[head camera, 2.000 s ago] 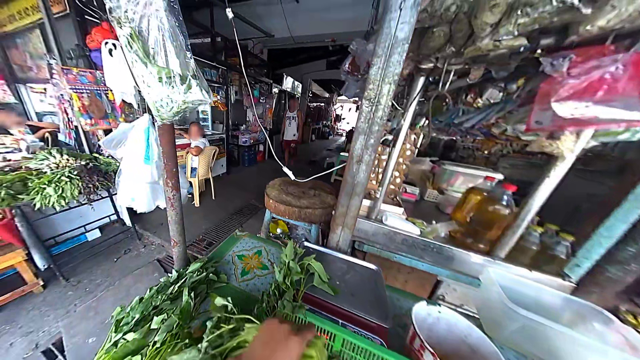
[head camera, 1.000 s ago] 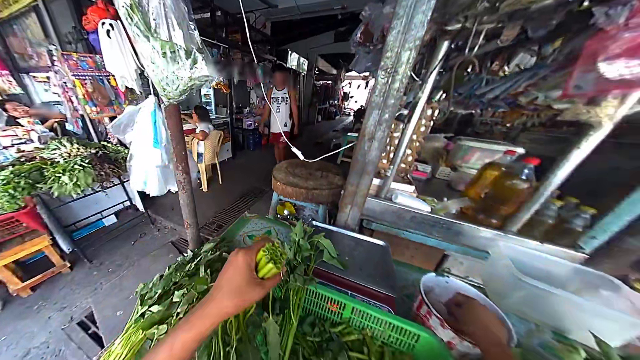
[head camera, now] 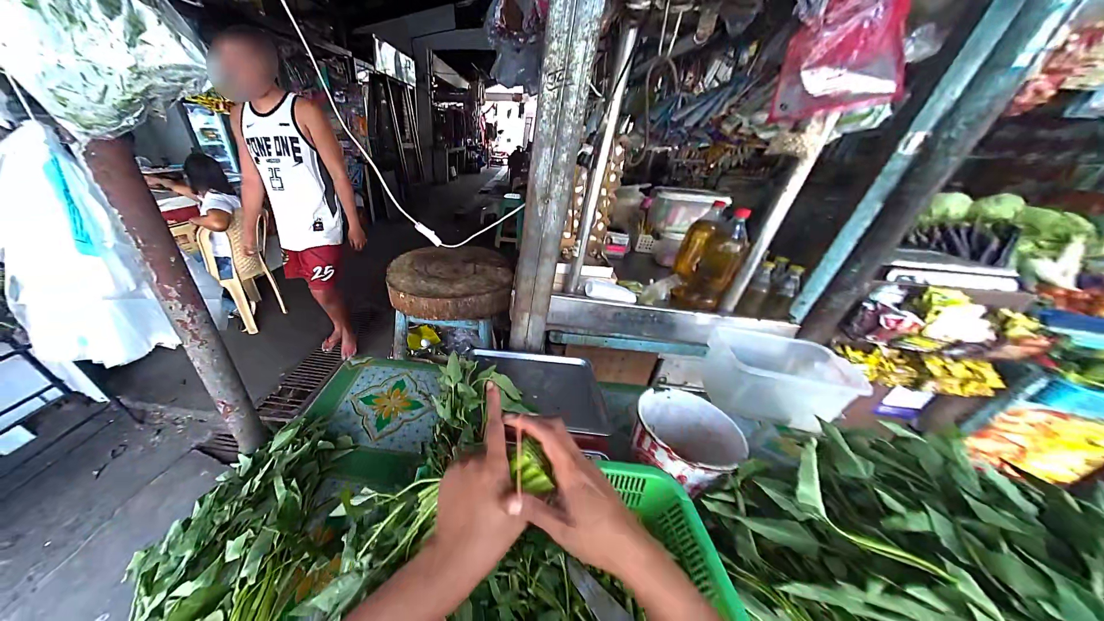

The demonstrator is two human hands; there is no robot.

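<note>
My left hand (head camera: 479, 500) and my right hand (head camera: 573, 492) meet around the stem end of a bundle of leafy greens (head camera: 535, 466). A thin tan rubber band (head camera: 519, 448) is stretched between their fingers. The bundle's leaves (head camera: 461, 401) point away from me, toward a flat metal scale pan (head camera: 548, 388). Below my hands, a green plastic basket (head camera: 690, 526) holds more greens, with what looks like a knife blade (head camera: 595, 591) lying on them. Loose stalks (head camera: 250, 526) are piled at the left.
A red-and-white bucket (head camera: 690, 431) and a clear plastic tub (head camera: 780, 375) stand beyond the basket. More greens (head camera: 914, 517) lie at the right. A round wooden block (head camera: 448, 280) sits on a blue stand behind the scale. A person (head camera: 293, 172) walks in the aisle by a rusty post (head camera: 177, 293).
My right hand has moved from the bucket to the bundle, where both hands now stretch a band. The walking person has come nearer.
</note>
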